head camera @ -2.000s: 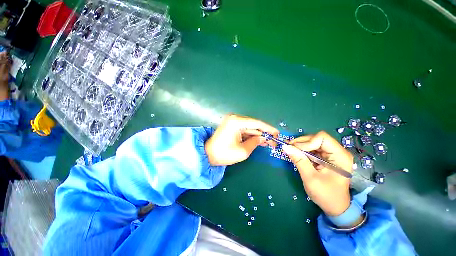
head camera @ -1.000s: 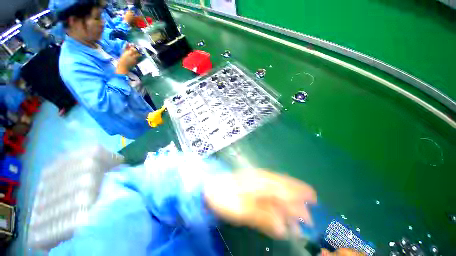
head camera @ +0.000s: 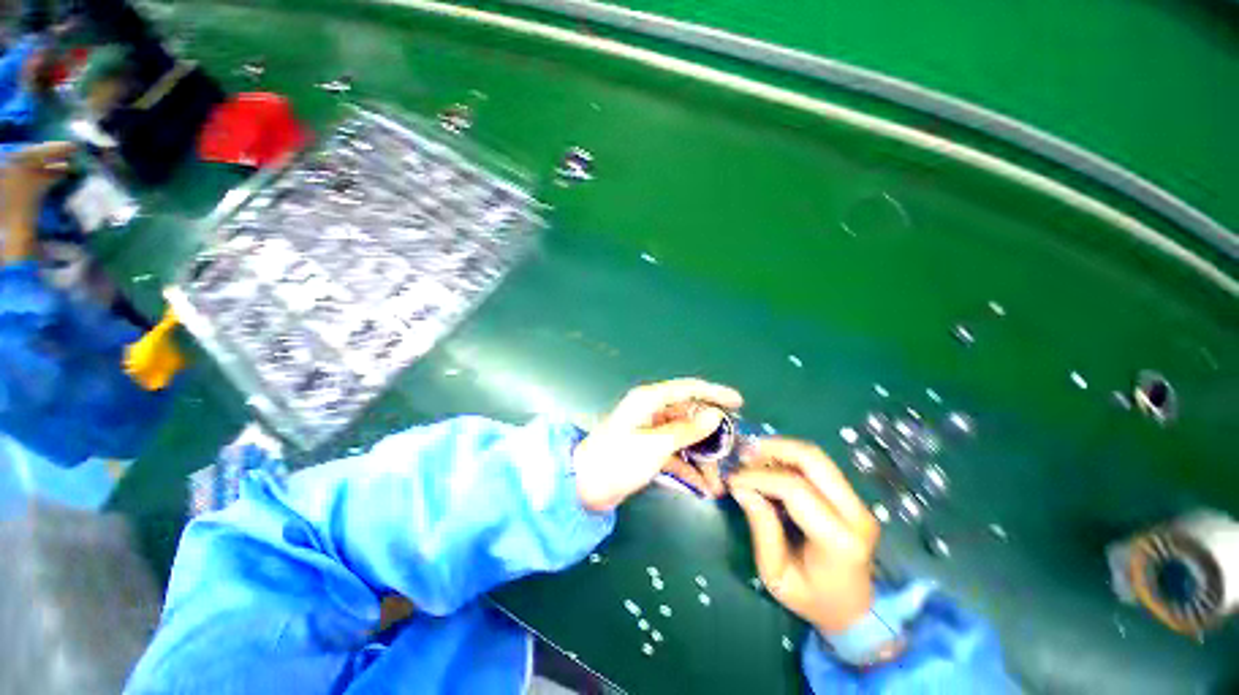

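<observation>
My left hand (head camera: 650,445) holds a round unit (head camera: 712,435), dark inside with a silver rim, between thumb and fingers. My right hand (head camera: 807,527) is close at the unit's right side, fingertips bent together against or beside it; blur hides whether they grip anything. A thin pale-edged strip shows under the left fingers, too blurred to name. No tweezers can be made out. Small round modules (head camera: 902,455) lie in a cluster right of my hands. Loose white pads (head camera: 648,611) lie on the green bench below them.
A clear blister tray (head camera: 356,272) of units is at left, with a red container (head camera: 253,130) beyond and a yellow item (head camera: 155,353) beside it. A person's blue sleeve (head camera: 61,367) is far left. A silver ring (head camera: 1155,397) and ribbed roll (head camera: 1179,577) are at right.
The view has swung, bringing the ring and roll into sight. My left hand, blurred and reaching before, now holds the round unit. My right hand, mostly cut off before, is now beside it.
</observation>
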